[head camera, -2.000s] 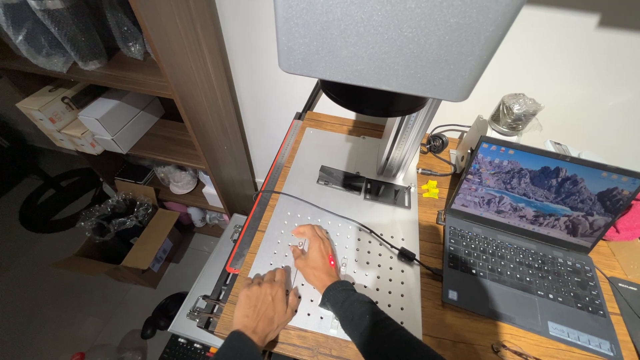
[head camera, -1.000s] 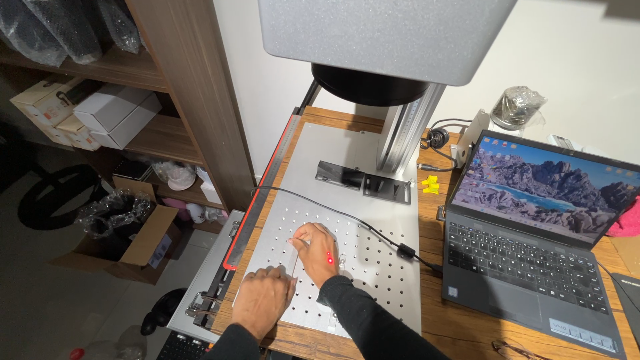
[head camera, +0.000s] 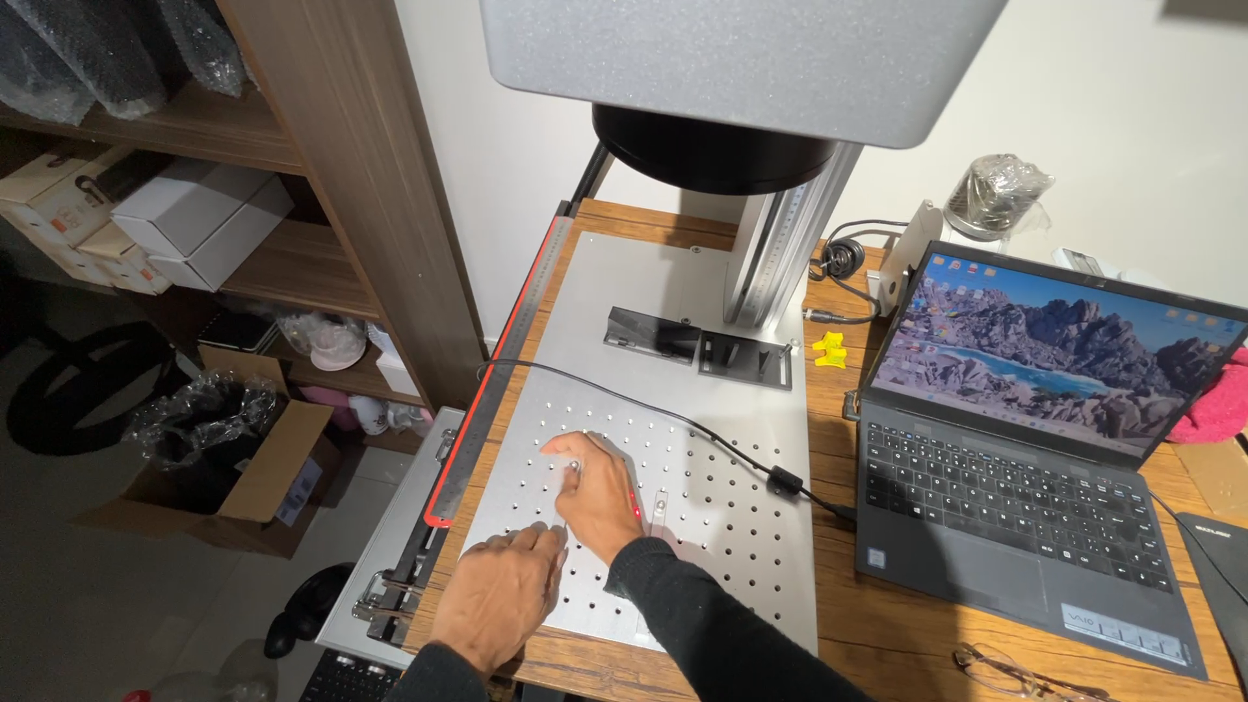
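My right hand [head camera: 598, 492] rests low over the perforated metal base plate [head camera: 746, 556], its thumb and index finger curved around a small screw or knob [head camera: 574, 466]; whether they grip it cannot be told. A red light dot falls on that hand's edge. Beside it, my left hand [head camera: 499, 592] lies over the plate's near left corner, fingers bent, with nothing visible in it. A clear strip with a screw [head camera: 661, 507] sits on the plate just right of my right hand. Above hangs the grey machine head with a black round lens housing [head camera: 712, 146].
Two black rectangular pieces [head camera: 746, 361] lie farther back on the plate. A black cable [head camera: 624, 395] crosses it to an open laptop [head camera: 1014, 497] on the right. Yellow pieces [head camera: 830, 349] lie between. A red-edged steel ruler [head camera: 502, 375] runs along the left; eyeglasses [head camera: 1014, 673] sit near the front edge.
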